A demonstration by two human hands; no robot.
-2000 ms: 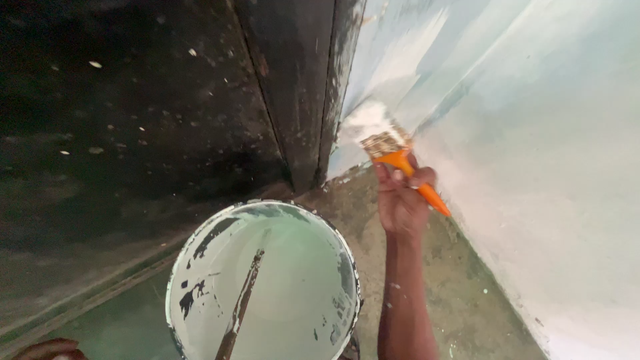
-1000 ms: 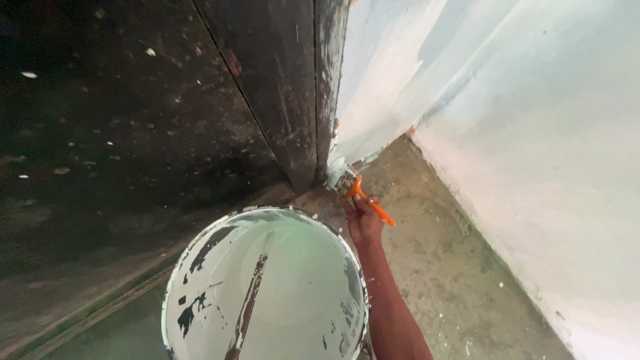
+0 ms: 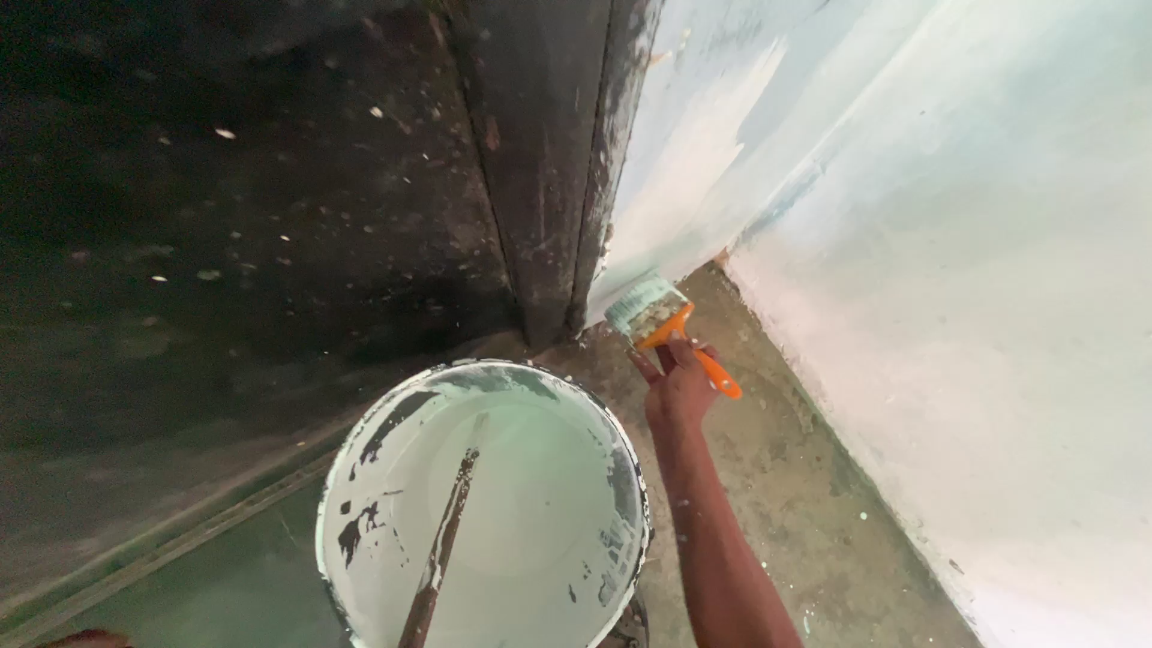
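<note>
My right hand (image 3: 684, 385) grips an orange-handled paintbrush (image 3: 664, 326), its wide bristles coated in pale paint and lying at the foot of the narrow white wall section (image 3: 684, 171), close to the dark door frame. Left of my forearm stands a bucket (image 3: 328, 504) of pale green-white paint, its rim and inner wall smeared with paint. A paint-streaked stick (image 3: 443, 549) leans in the bucket. Only a bit of my left hand (image 3: 90, 639) shows at the bottom left edge; what it does is hidden.
A dark, paint-speckled door or panel (image 3: 252, 216) fills the left side, with a dark frame post (image 3: 544, 162) beside the white section. Another pale wall (image 3: 990, 297) rises on the right. Stained concrete floor (image 3: 783, 486) lies between the bucket and that wall.
The brush in my right hand went from higher on the narrow wall section down to its base by the frame, and has since shifted slightly right along the base.
</note>
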